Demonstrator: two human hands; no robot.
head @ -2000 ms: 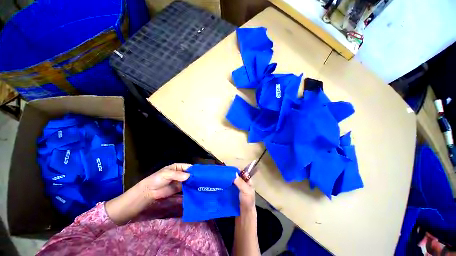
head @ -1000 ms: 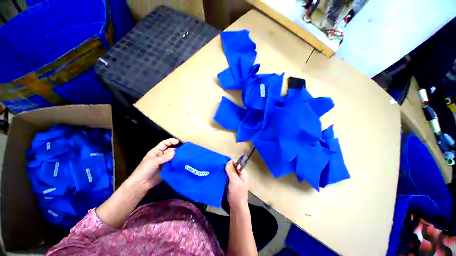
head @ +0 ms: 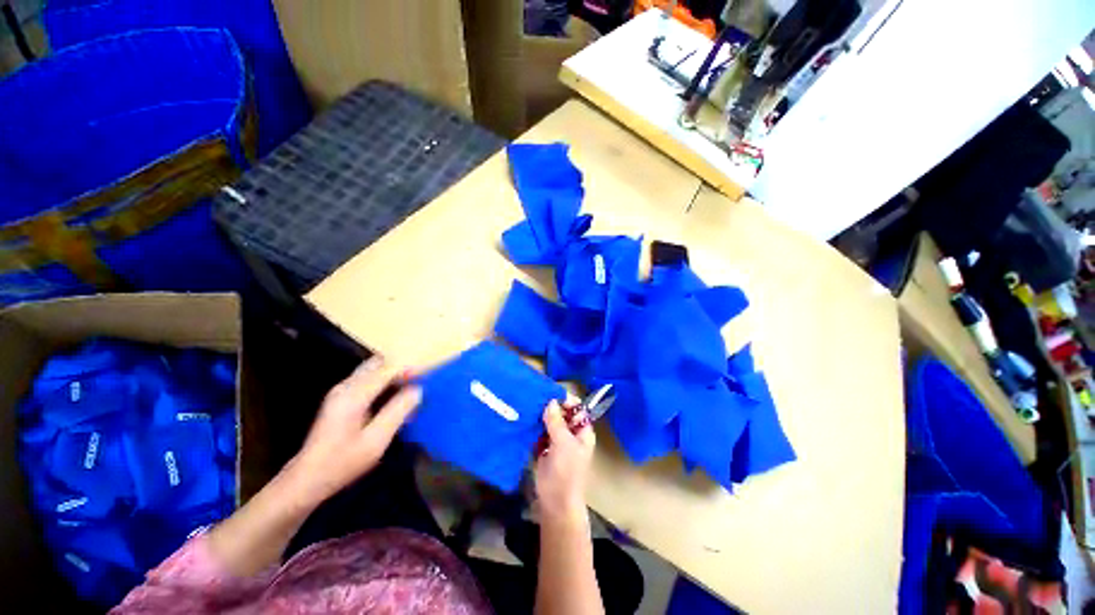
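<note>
A blue fabric panel [head: 478, 411] with white lettering is held up in front of me, off the table's near edge. My left hand [head: 360, 418] is at its left corner, slightly blurred, thumb and fingers at the fabric. My right hand [head: 562, 454] grips its right edge and also holds small snips [head: 592, 406] with silver blades and a red handle, blades pointing up and right. A loose pile of blue panels [head: 672, 360] lies on the tan table [head: 829, 360]. A small black object [head: 669, 254] sits at the pile's back edge.
A cardboard carton [head: 120, 310] full of blue panels stands at the left. Behind it are a blue woven bin [head: 132, 120] and a dark crate [head: 360, 180]. A sewing machine [head: 793, 60] is at the back. Thread cones [head: 979, 324] stand at the right.
The view has tilted up and turned right. The held panel has turned so its lettering slants down to the right. The snips' blades now show clearly beside my right hand.
</note>
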